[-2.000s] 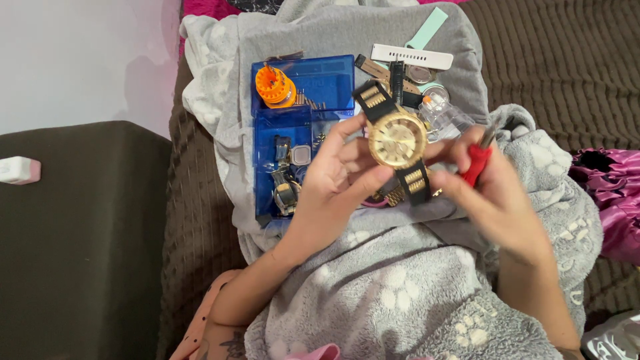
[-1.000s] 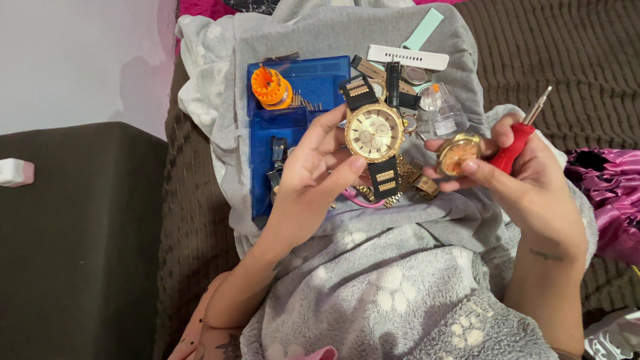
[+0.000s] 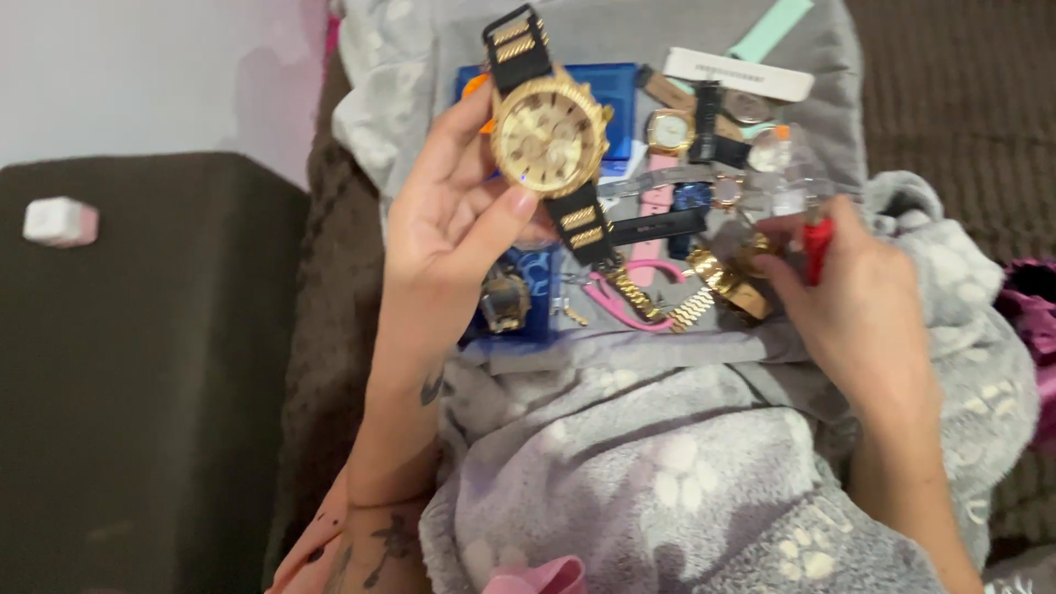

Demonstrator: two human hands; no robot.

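My left hand (image 3: 454, 206) holds up a large gold-tone wristwatch (image 3: 551, 138) with a black and gold strap, its dial facing me. My right hand (image 3: 858, 297) has a red-handled screwdriver (image 3: 817, 247) in its grip, and its thumb and fingers are at a gold-tone watch (image 3: 755, 254), low over the pile; whether they still grip that watch is blurred. Beside it lies a gold metal bracelet watch (image 3: 726, 280). Left of that are a pink band (image 3: 627, 309), a black strap (image 3: 660, 226) and a watch with a pink strap (image 3: 670, 132).
A blue plastic tray (image 3: 615, 107), partly behind my left hand, holds a watch (image 3: 504, 303). Further back lie a white strap or case (image 3: 738, 74) and a mint strap (image 3: 771, 31). A clear plastic item (image 3: 796, 177) lies at right. A grey paw-print blanket (image 3: 643, 470) covers my lap.
The right hand, with the screwdriver, has lowered toward the pile of watches. The left hand still holds the black-strapped watch, now further up over the blue tray.
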